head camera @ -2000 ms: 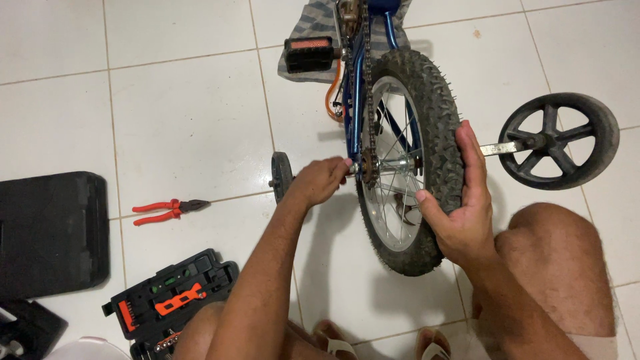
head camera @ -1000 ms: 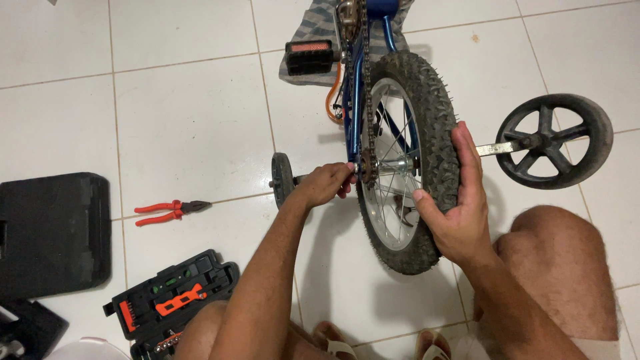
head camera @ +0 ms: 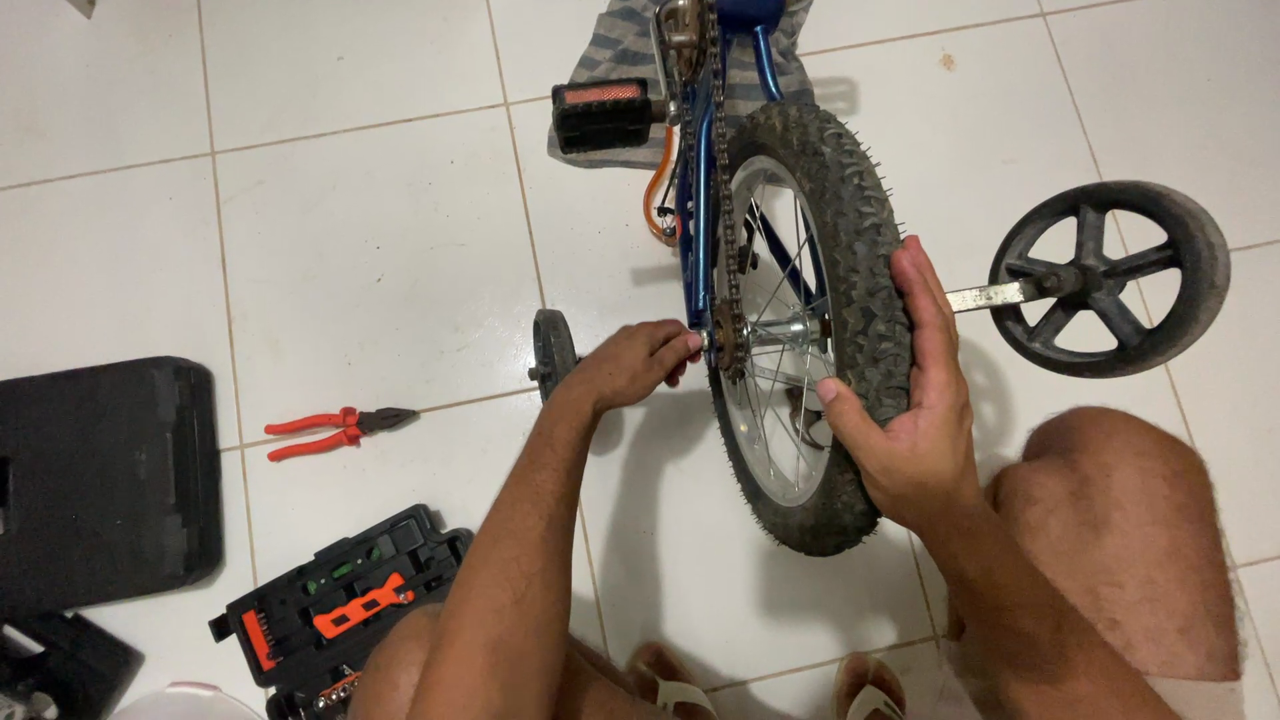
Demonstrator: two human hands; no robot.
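Note:
A small bicycle's knobby rear tire (head camera: 860, 270) stands in front of me, with its blue frame (head camera: 704, 210) and chain (head camera: 729, 190) on the left side. My left hand (head camera: 637, 362) has its fingertips at the end of the rear axle, beside the rusty sprocket (head camera: 732, 340); whether they pinch a nut is too small to tell. My right hand (head camera: 915, 400) grips the tire from the right, thumb near the rim and fingers along the tread. One training wheel (head camera: 1205, 270) sits at right on a metal bracket (head camera: 990, 296); another (head camera: 553, 350) is behind my left hand.
Red-handled pliers (head camera: 340, 432) lie on the tiled floor at left. An open tool case (head camera: 330, 560) with an orange tool is at lower left, near a closed black case (head camera: 110, 480). A pedal (head camera: 602, 115) sits over a striped cloth (head camera: 625, 45). My knee (head camera: 1110, 520) is at right.
The fingers of my left hand have shifted slightly at the axle end. My right hand stays on the tire, and the pliers and cases have not moved.

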